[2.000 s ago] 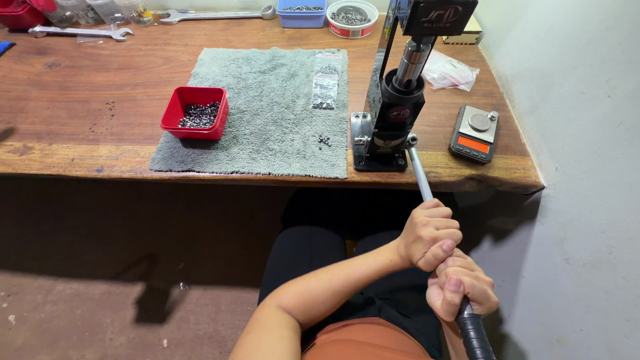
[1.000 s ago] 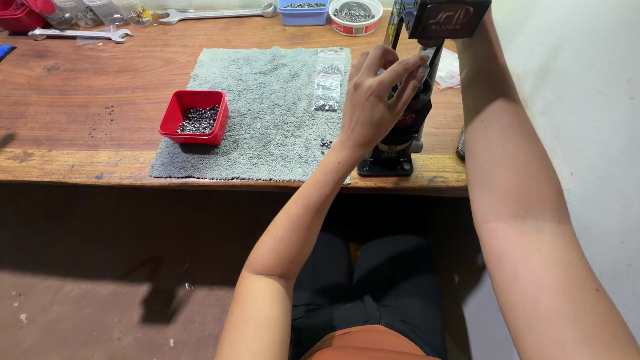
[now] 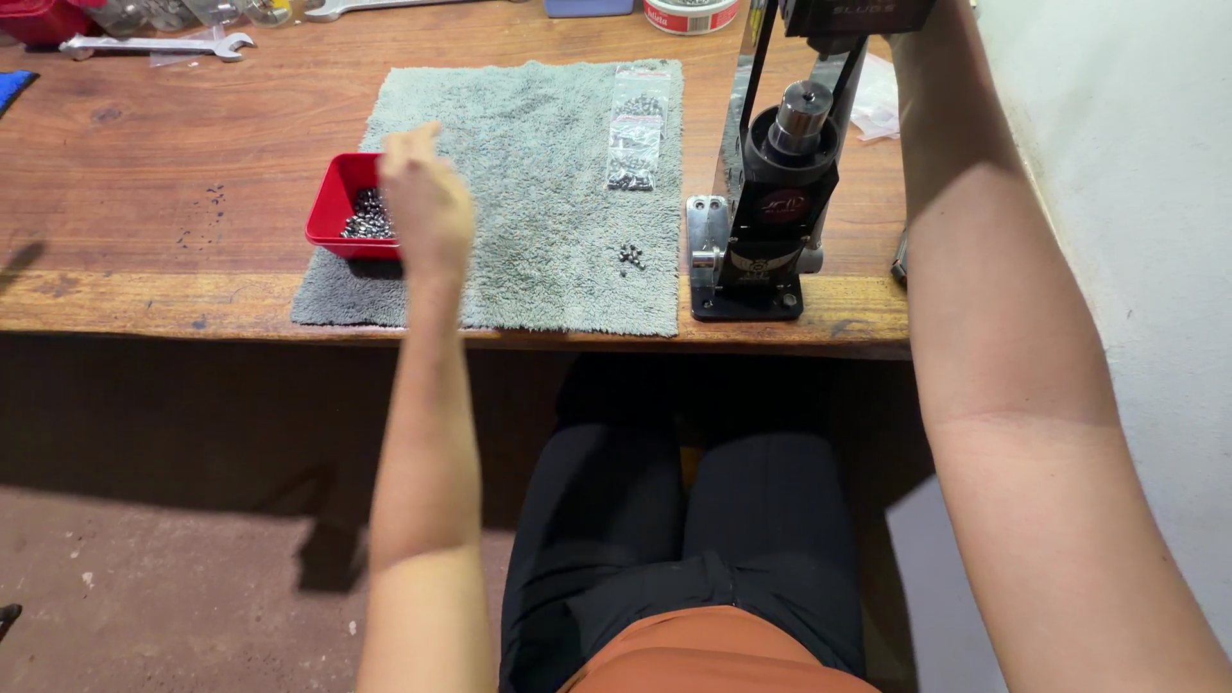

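My left hand (image 3: 426, 200) is blurred over the right edge of a red plastic box (image 3: 327, 207) that holds many small dark metal pellets (image 3: 369, 217); whether its fingers hold anything does not show. The box stands on a grey-green towel (image 3: 539, 212), where a few loose pellets (image 3: 631, 256) and small zip bags of pellets (image 3: 635, 149) also lie. Right of the towel stands a black bench press (image 3: 782, 207) with a steel ram (image 3: 803, 115). My right arm reaches up past the press's right side, and my right hand is out of sight beyond the top edge, near the press head (image 3: 857, 14).
Open-ended wrenches (image 3: 159, 44) and glass jars lie at the back left. A blue container (image 3: 589, 6) and a round white-and-red tub (image 3: 691, 15) stand at the back. A plastic bag (image 3: 876, 101) lies behind the press, and a white wall (image 3: 1136, 164) rises at the right.
Both hands were on the press lever two seconds ago. My left hand then was at the press head and has moved left to the red box. My right arm now reaches upward.
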